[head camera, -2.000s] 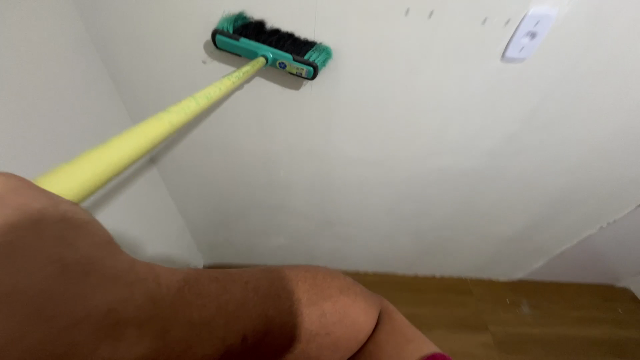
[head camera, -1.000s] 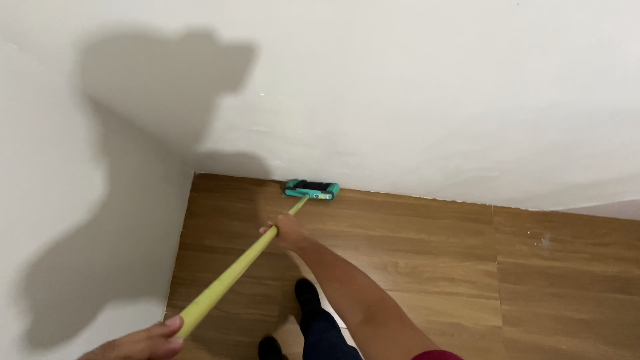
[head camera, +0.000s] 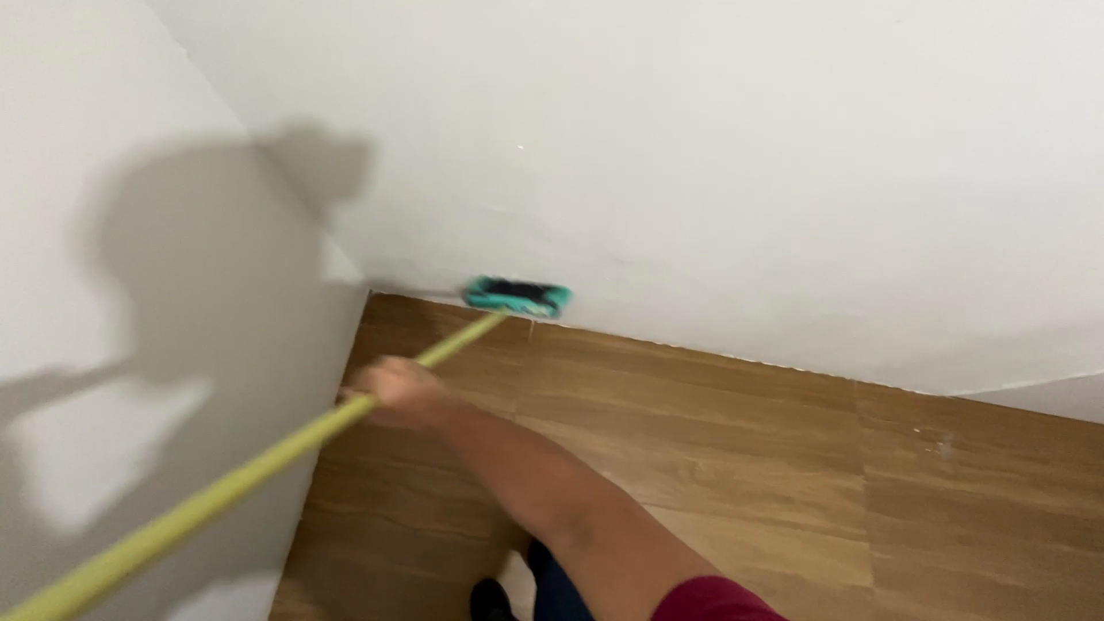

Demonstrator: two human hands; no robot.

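My right hand (head camera: 401, 392) is closed around the yellow handle (head camera: 259, 461) of a broom, partway along it. The handle runs from the lower left corner of the view up to the teal broom head (head camera: 517, 297) with black and teal bristles. That head is slightly blurred and lies against the white wall, low down, just above the floor's edge. My left hand is outside the view.
The wood-look floor (head camera: 690, 448) meets the white back wall (head camera: 690, 172) and a left side wall (head camera: 52, 216) in a corner. My shadow falls on both walls. A small pale mark (head camera: 940, 444) shows on the floor at right. My shoe (head camera: 490, 599) is at the bottom.
The broom head was high on the wall two seconds ago and down at the floor's edge one second ago; it is now slightly up the wall. My left hand has gone out of view.
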